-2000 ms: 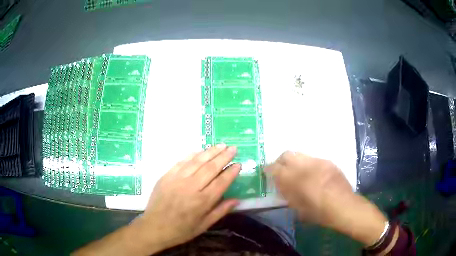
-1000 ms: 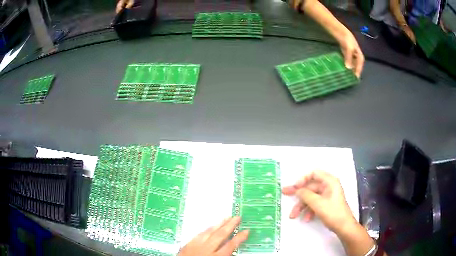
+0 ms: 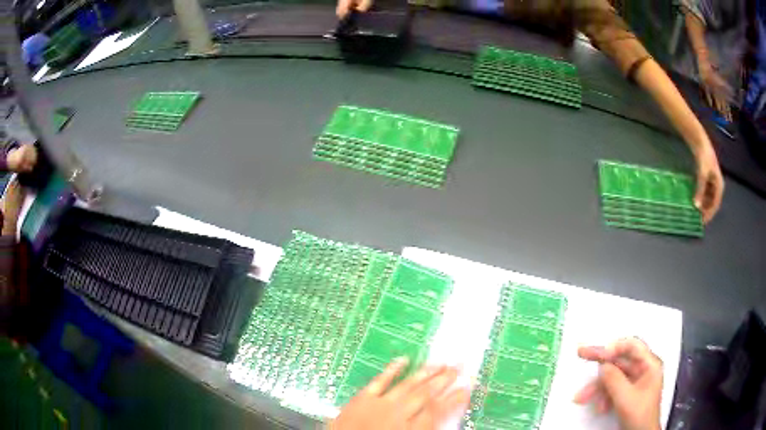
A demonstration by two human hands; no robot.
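Observation:
A single green circuit board panel (image 3: 522, 361) lies upright on the white sheet (image 3: 621, 315). To its left is a wide fanned stack of panels (image 3: 315, 323). My left hand (image 3: 405, 399) is flat with fingers spread, over the stack's lower right and the sheet beside it, and holds nothing visible. My right hand (image 3: 626, 382) is above the sheet right of the single panel, not touching it, fingers curled and index finger pointing left. Whether a tiny part is at its fingertips cannot be told. No gold parts can be made out.
Black ribbed trays (image 3: 143, 277) stand left of the stack. A black box (image 3: 743, 369) is at the right edge. Several panel stacks (image 3: 386, 143) lie on the dark surface beyond. Another person's hand (image 3: 710, 180) touches a stack at right; another hand (image 3: 354, 7) is at a black bin (image 3: 374, 35).
The view has swung up, then left, bringing the line and people into view. My left hand has come off the single panel towards the fanned stack. My right hand has moved away from the panel's edge.

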